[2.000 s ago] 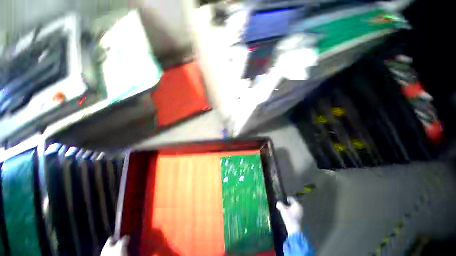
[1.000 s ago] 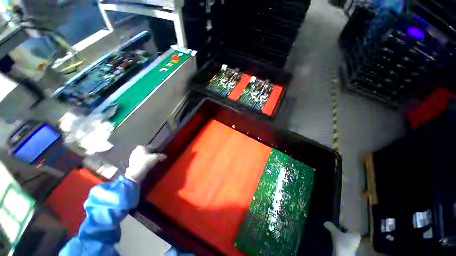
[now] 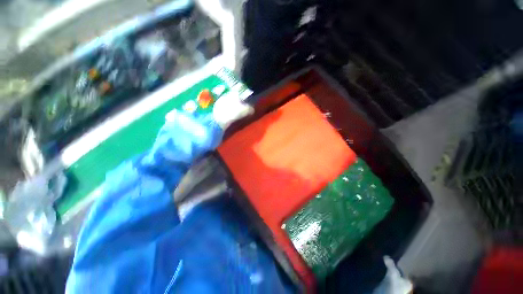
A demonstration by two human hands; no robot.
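A black tote [image 3: 401, 166] with a red-orange liner [image 3: 292, 149] lies in front of me, tilted in the picture. A green circuit board [image 3: 344, 209] lies flat on the liner at the tote's near right side, its small bright spots blurred. My left hand [image 3: 232, 109], in a white glove, is at the tote's far left rim, beside the control panel; its fingers look closed on the rim. My right hand [image 3: 393, 281], also gloved in white, is at the tote's near right rim, cut off by the bottom edge, so its grip is unclear.
The green control panel [image 3: 114, 152] with a red-orange knob [image 3: 205, 98] is left of the tote. Behind it are machine parts and conveyor boards, blurred. A crumpled plastic bag [image 3: 34, 201] lies at the panel's left end. Black racks [image 3: 378, 51] stand beyond. A red object [image 3: 502, 273] is at the lower right.
The view has turned, and the tote is now beside the control panel, where another tote with two boards showed before. My left arm reaches farther forward across the picture.
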